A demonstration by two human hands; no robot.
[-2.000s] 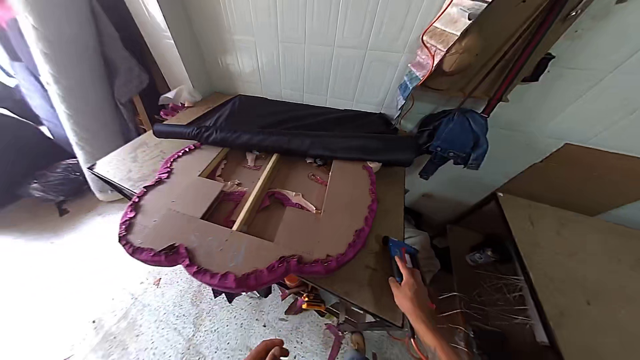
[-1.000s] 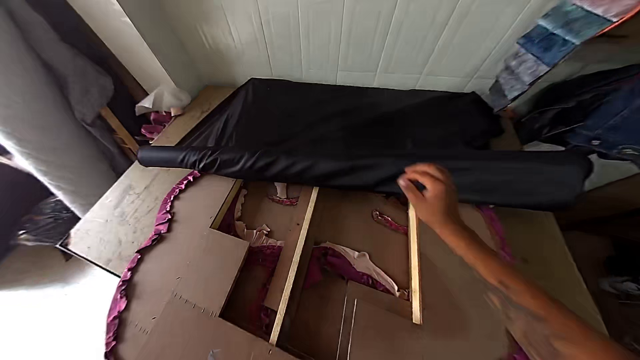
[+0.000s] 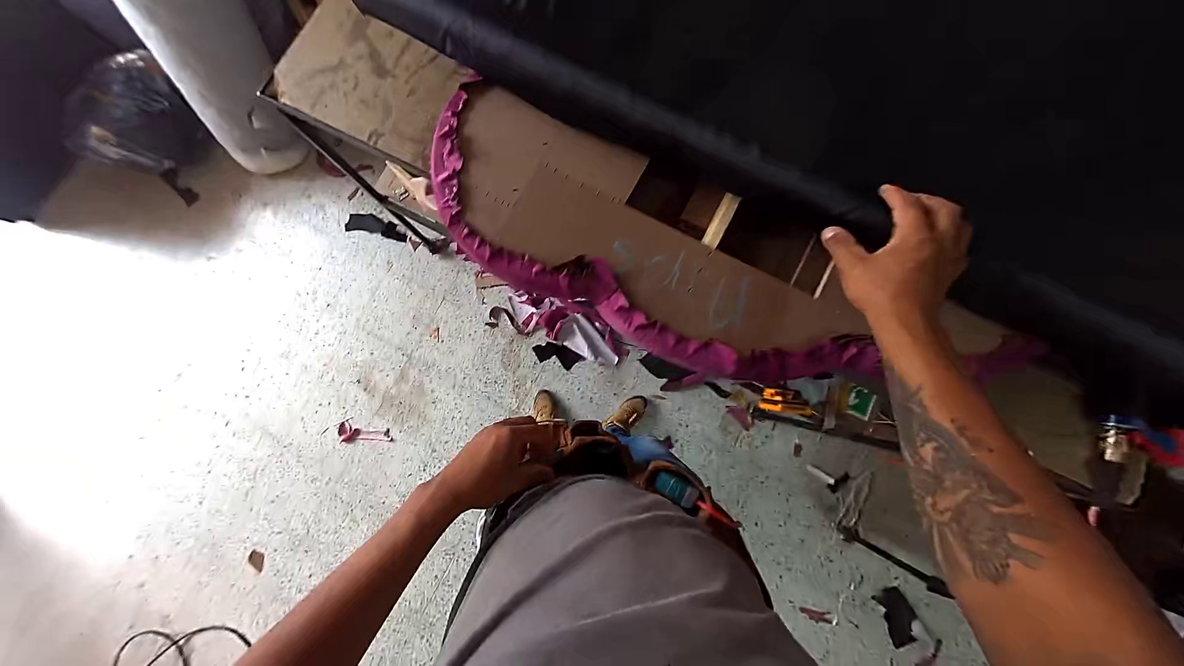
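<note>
My right hand point(image 3: 902, 254) is at the rolled edge of the black fabric point(image 3: 684, 120), fingers curved over it and thumb apart; whether it grips the cloth is not plain. Under the fabric lies a scalloped brown panel point(image 3: 573, 199) with gathered magenta fabric point(image 3: 684, 347) along its rim. Openings in the panel show a wooden slat point(image 3: 721, 220). My left hand point(image 3: 504, 462) is low at my waist, against a brown tool pouch point(image 3: 592, 453), its fingers curled; what they hold, if anything, is hidden.
The work table point(image 3: 370, 83) has a metal-edged corner at upper left, near a pale upright roll point(image 3: 217, 83). Fabric scraps point(image 3: 583, 338) litter the floor under its edge. A yellow tool point(image 3: 784, 401) lies below the panel's rim. A black cable point(image 3: 180, 638) lies at lower left.
The black fabric now covers more of the panel. My right hand, earlier at a blue tool on the right, then over the panel, is at the fabric's edge. The view has tilted down.
</note>
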